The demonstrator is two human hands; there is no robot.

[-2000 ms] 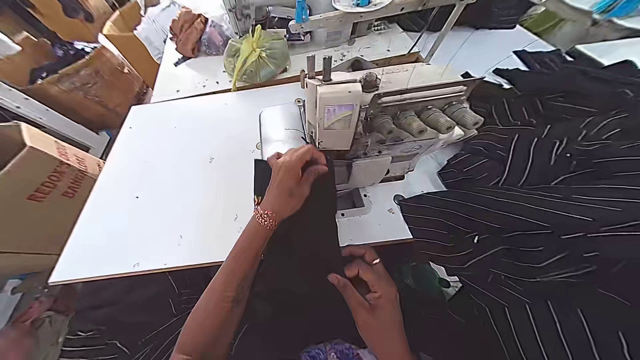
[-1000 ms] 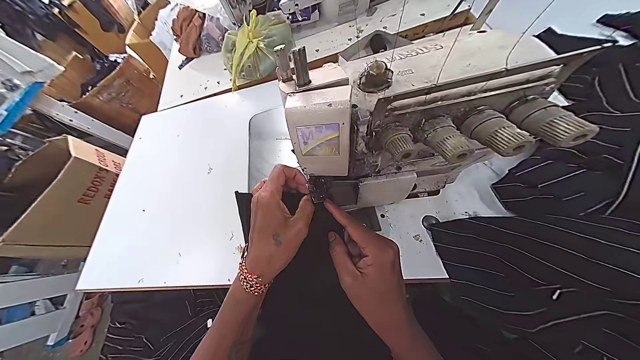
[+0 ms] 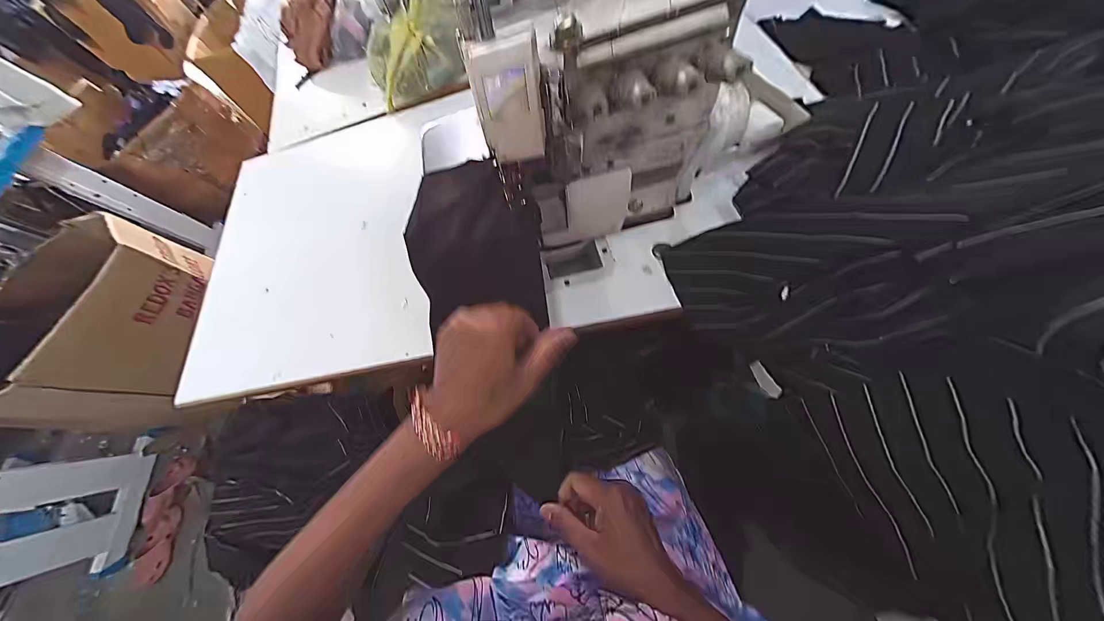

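Observation:
A black fabric piece (image 3: 474, 241) lies under the presser foot area of an overlock sewing machine (image 3: 604, 129) and hangs over the front edge of the white table (image 3: 319, 276). My left hand (image 3: 483, 366), with a beaded bracelet at the wrist, is on or just over the cloth at that edge; blur hides whether its fingers pinch it. Lower down, near my lap, my right hand (image 3: 612, 526) has its fingers curled beside dark cloth, and whether it holds any cannot be told.
Striped black fabric (image 3: 906, 259) is heaped on the right. A cardboard box (image 3: 95, 319) stands at the left, above a white frame (image 3: 78, 509). A plastic bag with a yellow tie (image 3: 414, 52) sits behind the table.
Both hands have come back from the needle area toward my body, the right one down to my lap. More of the black cloth now shows on the table at the machine.

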